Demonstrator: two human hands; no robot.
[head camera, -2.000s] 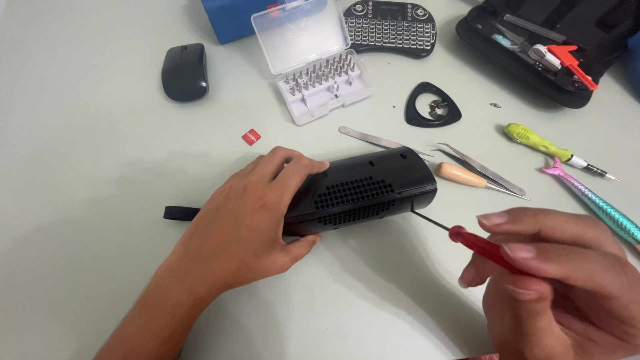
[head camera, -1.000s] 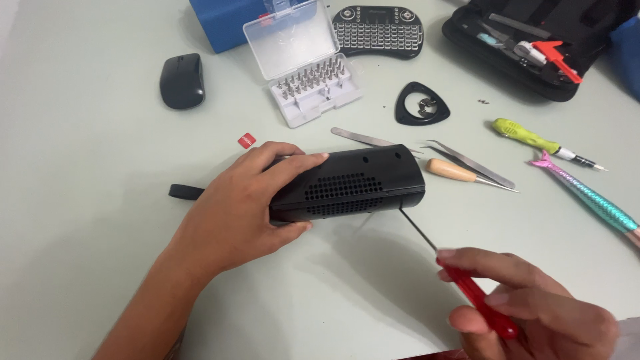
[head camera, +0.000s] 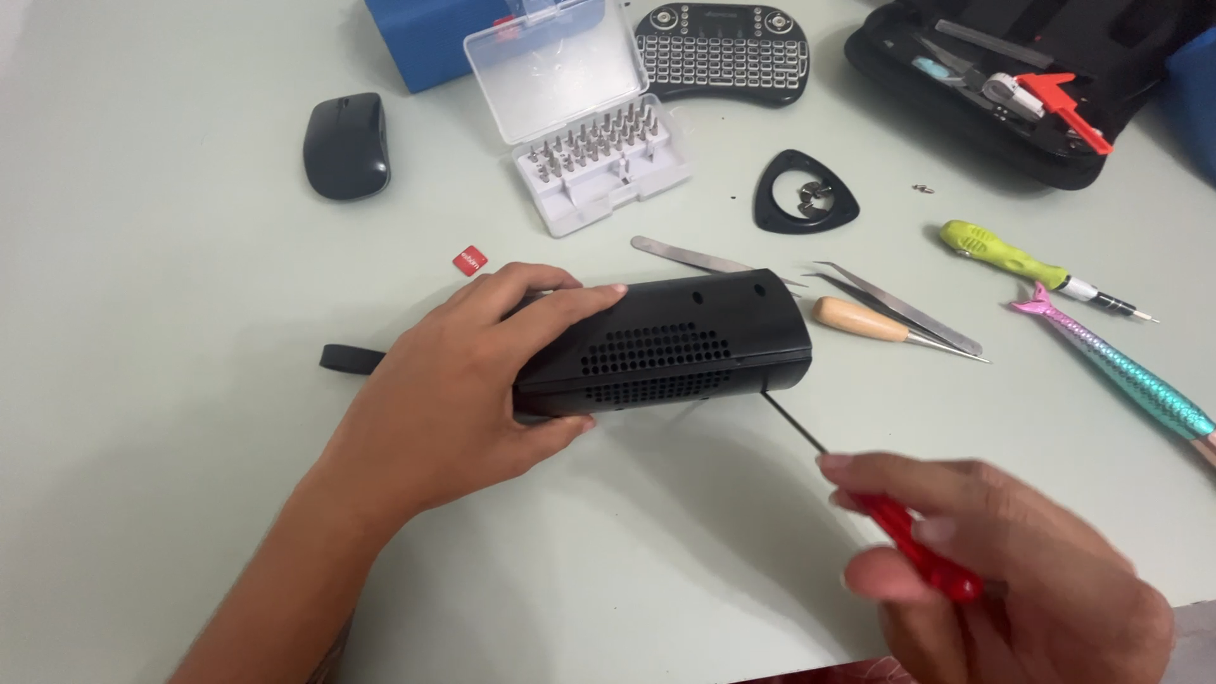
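Note:
A black plastic housing with round perforations (head camera: 655, 351) lies on its side on the pale table, a strap showing at its left end. My left hand (head camera: 446, 389) grips its left part, fingers over the top and thumb below. In my right hand (head camera: 1007, 560) is a screwdriver with a red handle (head camera: 917, 551). The screwdriver's thin dark shaft reaches the lower edge of the housing near its right end; the tip itself is hidden. Just behind that end are a wooden-handled awl (head camera: 860, 319) and metal tweezers (head camera: 902, 309), with another pair of tweezers (head camera: 689, 255) farther left.
Beyond the housing stand an open bit case (head camera: 608, 180), a mouse (head camera: 347, 147), a mini keyboard (head camera: 727, 52) and a triangular black ring (head camera: 771, 204) holding small metal parts. A tool case (head camera: 988, 114), a green screwdriver (head camera: 1007, 255) and a mermaid-tail handle (head camera: 1130, 370) are at right.
The red handle has swung downward in my right hand and stands at a steeper angle, with its shaft still at the housing's lower edge. My left hand keeps its grip.

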